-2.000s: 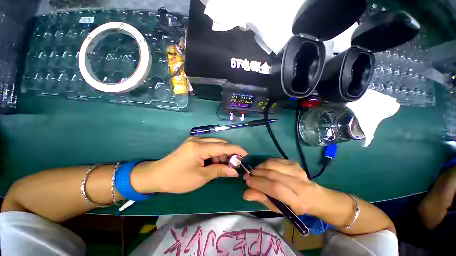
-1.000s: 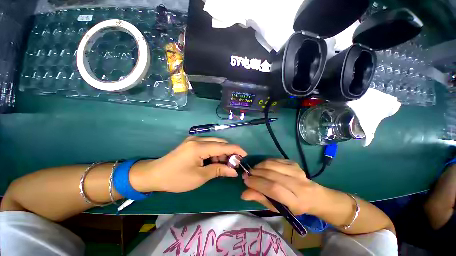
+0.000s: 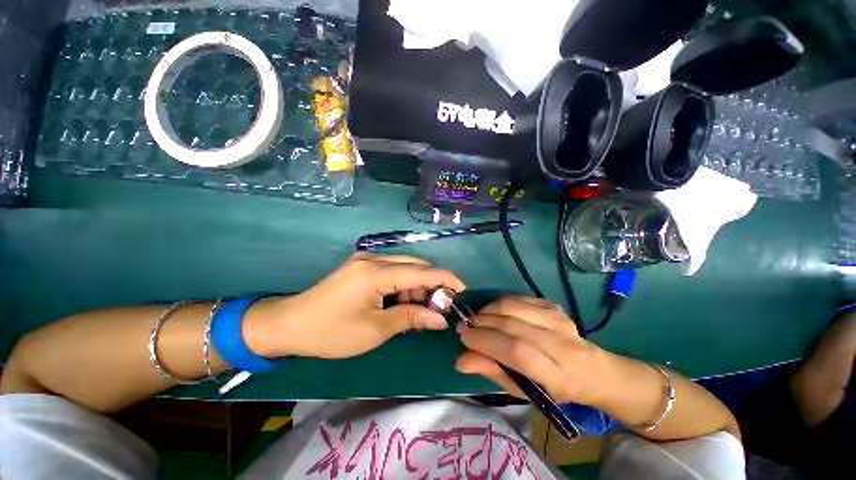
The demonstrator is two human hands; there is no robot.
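My left hand (image 3: 361, 305) pinches a fingertip-sized unit (image 3: 440, 299), white on its face with a dark reddish edge, between thumb and forefinger. My right hand (image 3: 530, 345) holds a slim dark tool (image 3: 542, 405) like a pen, possibly tweezers. Its thin metallic tip touches or nearly touches the right side of the unit; I cannot tell which. Both hands are just above the front part of the green bench, fingertips close together. The fingers hide part of the unit and the middle of the tool.
Behind the hands are a dark pen (image 3: 432, 234), a small display (image 3: 460, 185), a black box (image 3: 413, 103), two black flip-lid cases (image 3: 580, 122), a glass jar (image 3: 610, 234) and a blue plug (image 3: 620, 284). A tape roll (image 3: 160, 117) lies on a clear tray (image 3: 94, 150). Another person's arm (image 3: 831, 366) shows right.
The hands, unit and tool keep almost the same pose, with only tiny shifts of the tool. The whole view has shifted very slightly.
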